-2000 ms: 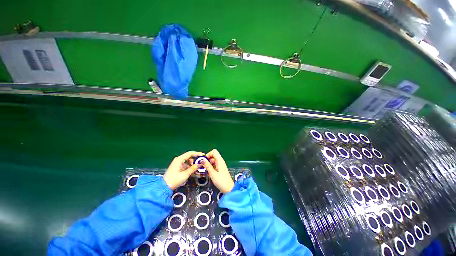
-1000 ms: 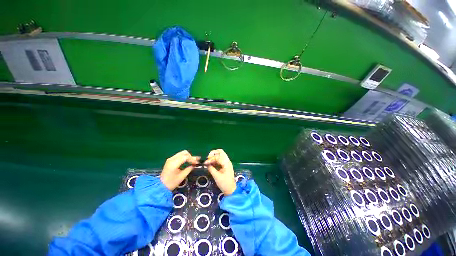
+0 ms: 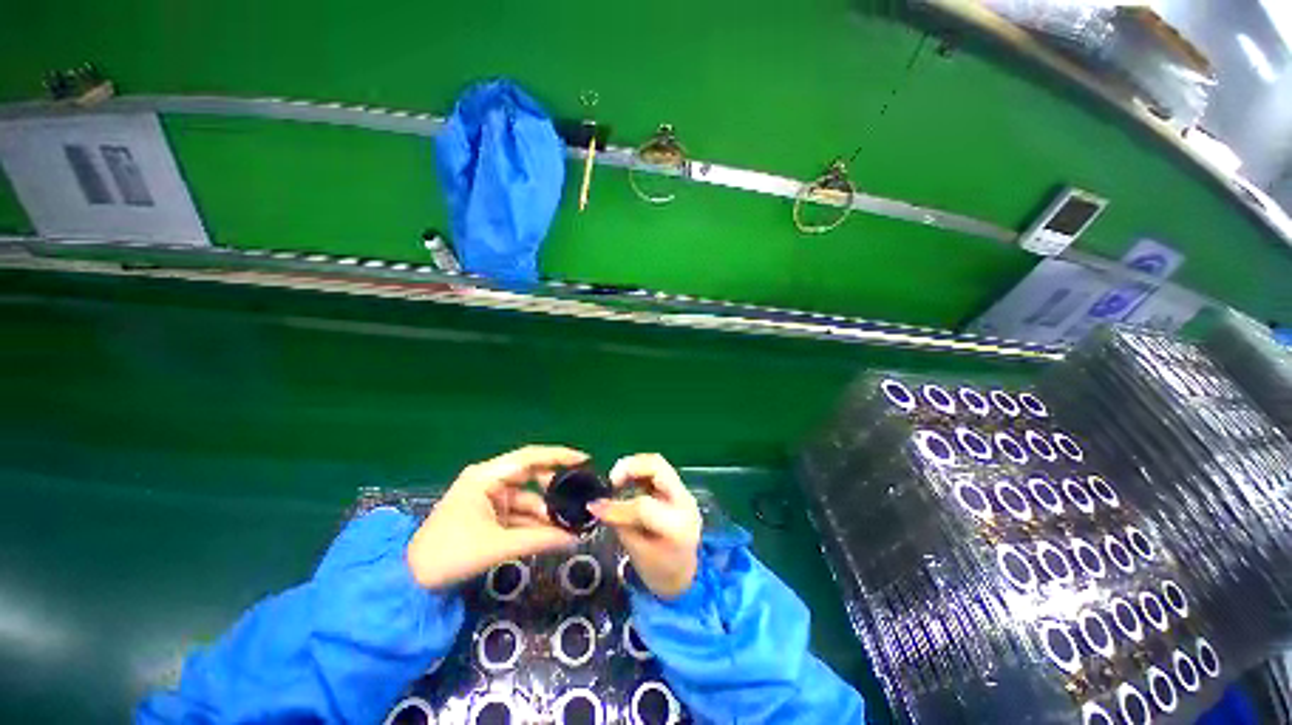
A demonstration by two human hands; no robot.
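Note:
A round module is held above the far edge of the blister tray, its black back side showing. My left hand grips it from the left between thumb and fingers. My right hand touches it from the right with its fingertips. Both hands look bare, with blue smock sleeves behind them. The blister tray lies flat below, with rows of white-ringed modules in its pockets. The hands and sleeves hide part of its upper rows and sides.
Stacked blister trays stand at right, white-ringed modules in the top one. More clear trays stand beyond. A metal rail on the green panel carries a blue cloth, wire loops and a white meter. A paper sheet hangs left.
The module was white ring up, then nearly edge-on, and now shows its black back. My hands have come slightly nearer, the left fingers spread wider around it.

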